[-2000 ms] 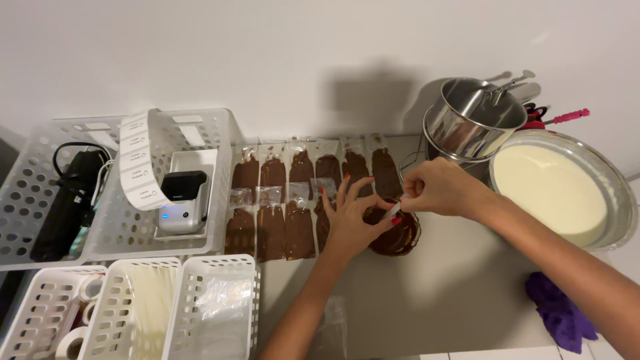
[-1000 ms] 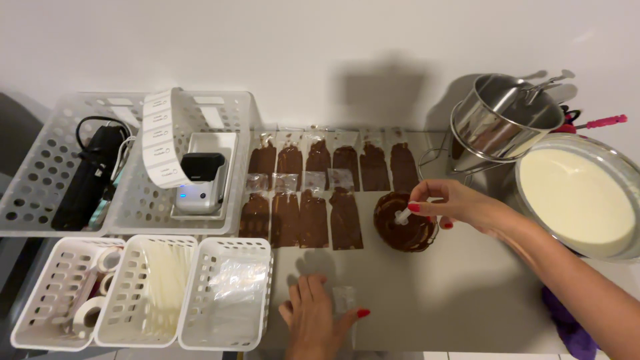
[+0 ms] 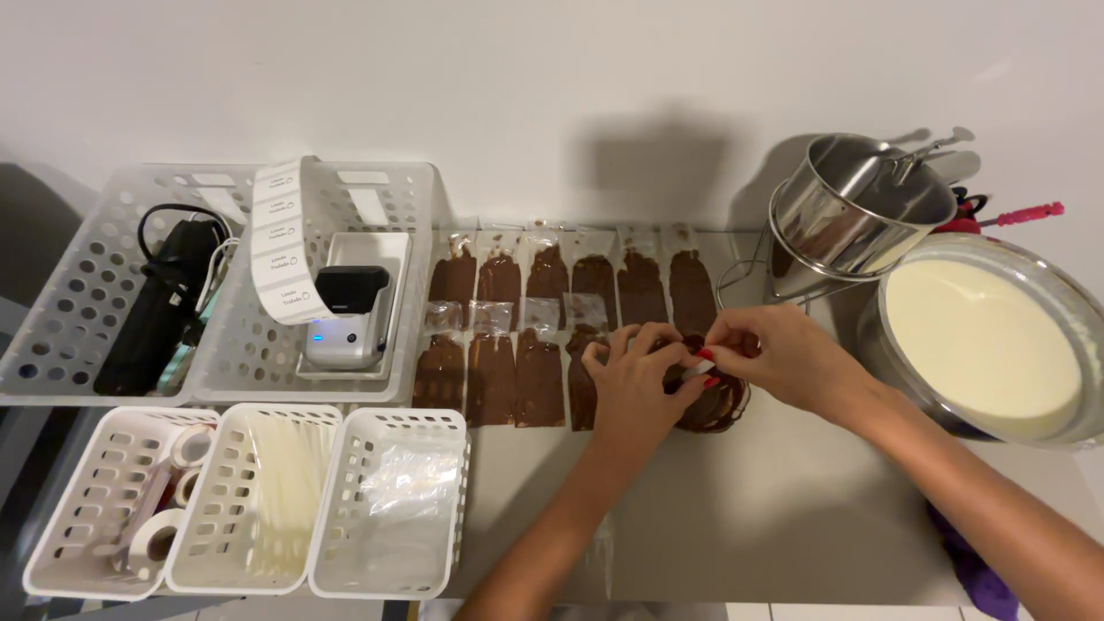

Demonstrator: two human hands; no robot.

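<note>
Above a bowl of melted chocolate point(image 3: 721, 410), my right hand point(image 3: 780, 358) pinches a small white piece, perhaps a spoon handle. My left hand point(image 3: 642, 371) meets it there, thumb and fingers around what looks like a clear bag's opening, partly hidden. Two rows of clear plastic bags coated inside with chocolate point(image 3: 541, 375) lie flat on the table, just left of the bowl. A large metal bowl of pale cream point(image 3: 983, 341) stands to the right. Near the table's front edge lies a clear plastic bag point(image 3: 601, 552).
A metal funnel-like pot point(image 3: 862, 207) rests in a wire stand behind my right hand. Baskets on the left hold a label printer point(image 3: 347, 336), a label strip point(image 3: 280, 233), a black corded device point(image 3: 164, 310), tape rolls point(image 3: 159, 542), pale sticks point(image 3: 289, 492) and clear bags point(image 3: 410, 492). A purple cloth point(image 3: 975, 561) hangs front right.
My left hand has moved from the table's front edge up to my right hand over the chocolate bowl. The two hands now work together there.
</note>
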